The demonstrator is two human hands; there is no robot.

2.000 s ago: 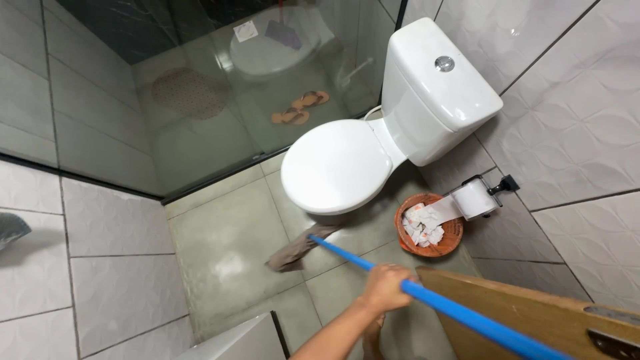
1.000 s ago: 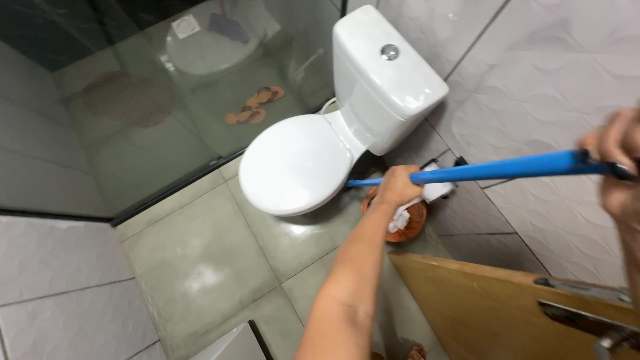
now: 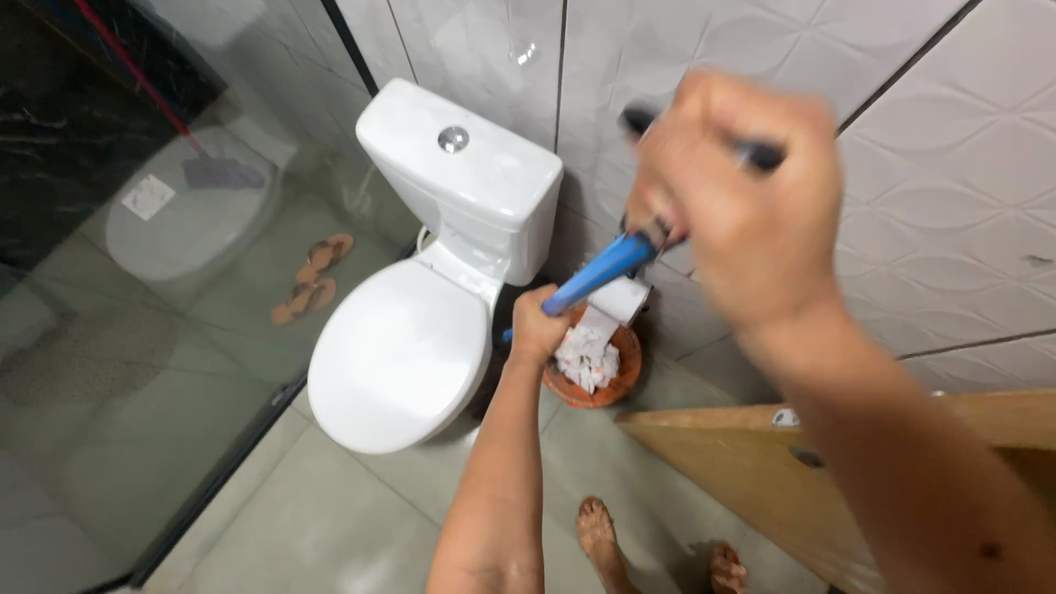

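Note:
My left hand (image 3: pixel 538 323) is closed around the lower part of a blue pole (image 3: pixel 598 272), beside the white toilet (image 3: pixel 400 355). Blurred and nearer the camera, my right hand (image 3: pixel 734 181) grips the dark upper end of the same pole. The pole slants down behind the toilet bowl, where a short blue piece shows; its lower end and any cloth on it are hidden. Just right of my left hand is an orange-brown waste basket (image 3: pixel 631 371) filled with crumpled paper, with a toilet paper roll (image 3: pixel 619 299) hanging over it.
A wooden door (image 3: pixel 726 462) stands at the lower right. On the left is a dark-framed glass panel (image 3: pixel 198 330), with flip-flops (image 3: pixel 313 276) and a red-handled broom (image 3: pixel 148 82) seen in it. Patterned wall tiles (image 3: pixel 932 206) rise at the right. My bare feet (image 3: pixel 596 524) are on the tiled floor.
The grey-brown cloth at the pole's end, on the open floor two seconds ago, is out of sight. The pole now points behind the toilet. My right hand has come into view on its upper end.

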